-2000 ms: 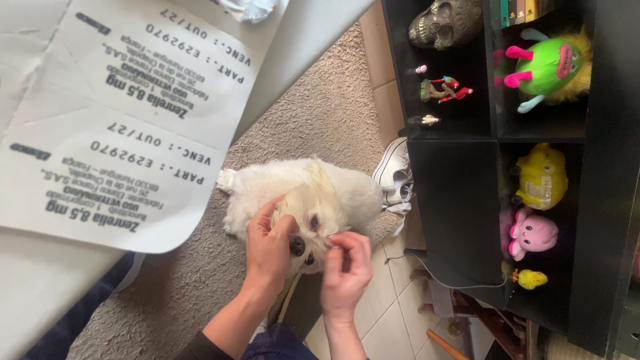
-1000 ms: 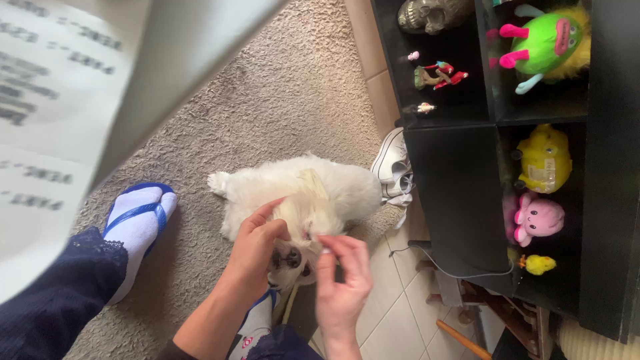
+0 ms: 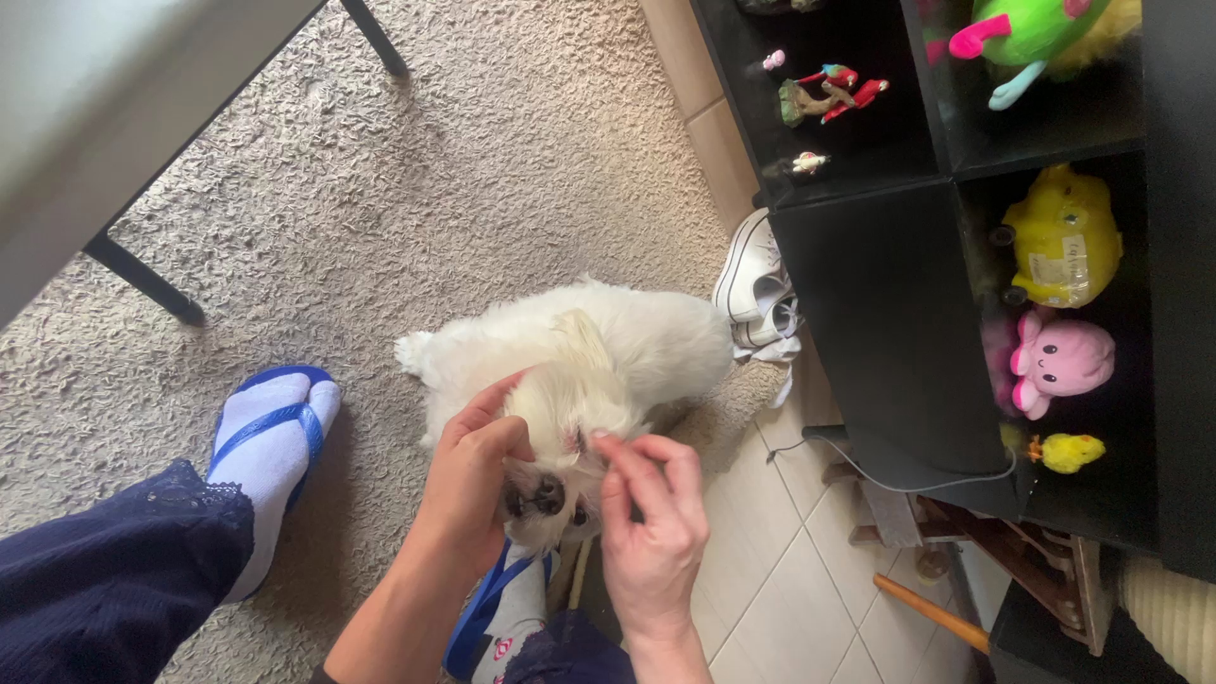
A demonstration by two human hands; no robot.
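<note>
A small white long-haired dog (image 3: 608,351) is on the carpet, its head between my two hands and its face turned up toward me. My left hand (image 3: 465,475) is curved along one side of the dog's head, thumb beside the muzzle, holding it. The fingertips of my right hand (image 3: 655,513) touch the fur close beside one eye, with the index finger stretched out and the other fingers bent. Whether a small thing sits between those fingertips cannot be told. The dog's dark nose shows between the hands.
A black shelf unit (image 3: 883,332) on the right holds soft toys and figurines. White sneakers (image 3: 757,285) lie against it, near a grey cable (image 3: 893,488). A table (image 3: 104,104) with dark legs is at upper left. My feet wear blue flip-flops (image 3: 302,418) over white socks.
The view has shifted, and the printed blister pack seen close at the upper left before is out of sight. Both hands stay at the dog's head, my right fingertips still by its eye.
</note>
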